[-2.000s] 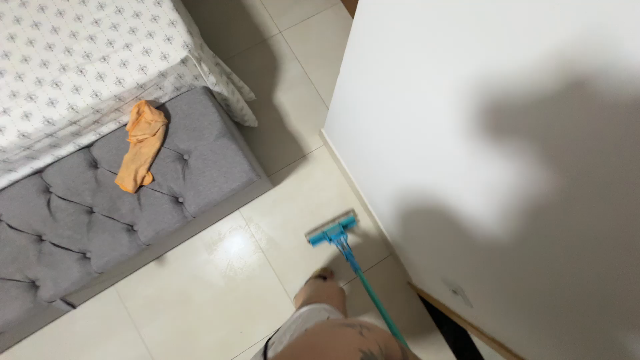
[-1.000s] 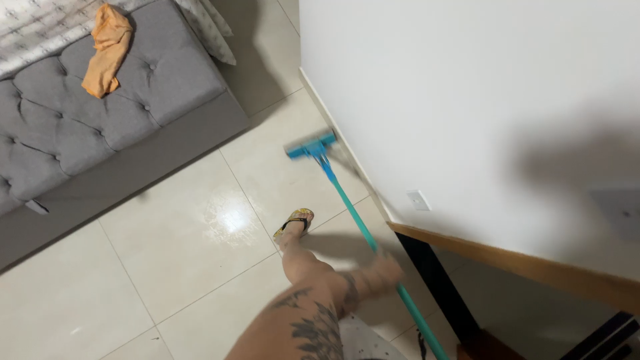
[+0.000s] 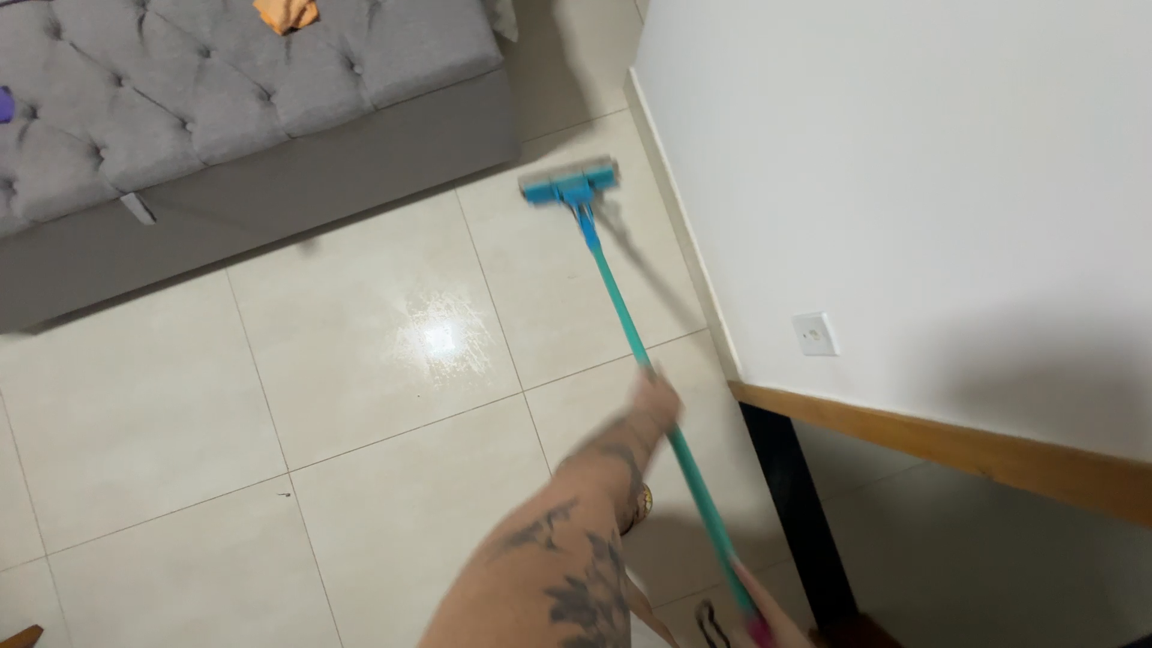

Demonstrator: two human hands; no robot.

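Note:
A flat mop with a blue head [image 3: 571,186] and a green pole [image 3: 621,301] stands on the pale floor tiles, its head between the grey bench and the wall's skirting. Around the pole's middle is my left hand [image 3: 657,400], closed and slightly blurred, at the end of a tattooed forearm. Lower down, near the pole's pink end, my right hand [image 3: 760,603] is wrapped on it, partly cut off by the bottom edge of the view.
A grey tufted bench [image 3: 270,171] with an orange cloth [image 3: 286,13] fills the upper left. At right are a white wall [image 3: 855,180] with a socket [image 3: 815,334], a wooden edge [image 3: 936,445] and a black post [image 3: 801,513]. A wet shine [image 3: 441,337] marks the tiles.
My left hand and forearm, hidden two seconds ago, have come into full view on the pole. My right hand has appeared at the bottom. The view has shifted.

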